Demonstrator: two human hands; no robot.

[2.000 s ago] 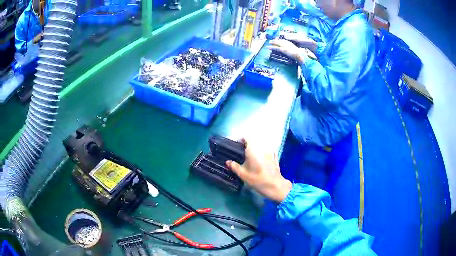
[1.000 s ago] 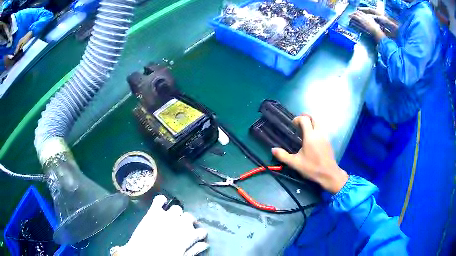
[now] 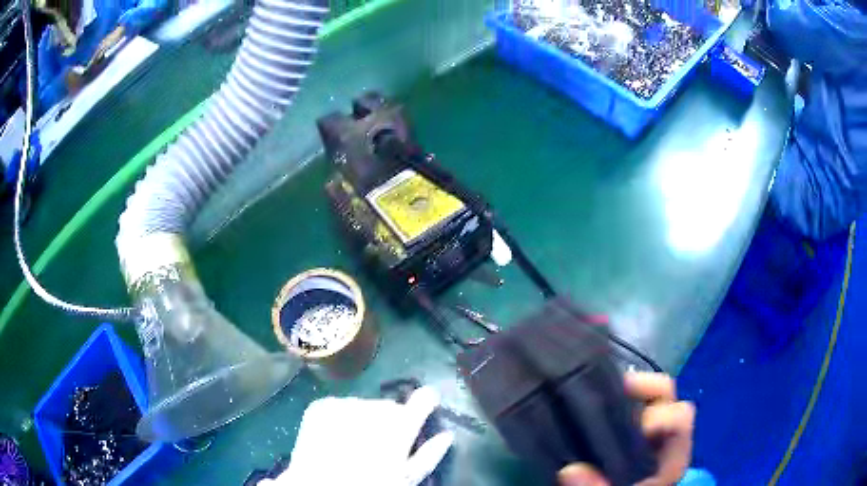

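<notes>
Black housings (image 3: 561, 380), grouped side by side and blurred, are held above the bench at lower centre right. My bare right hand (image 3: 656, 432) is shut on them at their right and lower side. They cover most of the pliers and part of the cable. My left hand (image 3: 366, 441), in a white glove, is low at the bottom edge, left of the housings. Dark pieces show beside its fingers and below it; whether it grips them I cannot tell.
A black box with a yellow label (image 3: 418, 204) stands mid-bench. A round pot (image 3: 356, 356) holds silvery scraps. A clear funnel (image 3: 209, 380) hangs at left on a ribbed hose (image 3: 228, 123). Blue bins stand lower left (image 3: 57, 403) and upper right (image 3: 570, 81). A person (image 3: 822, 114) is at right.
My right hand has lifted the housings off the bench and brought them down and towards my left hand. The left hand came into view and shifted slightly right. The view has turned left.
</notes>
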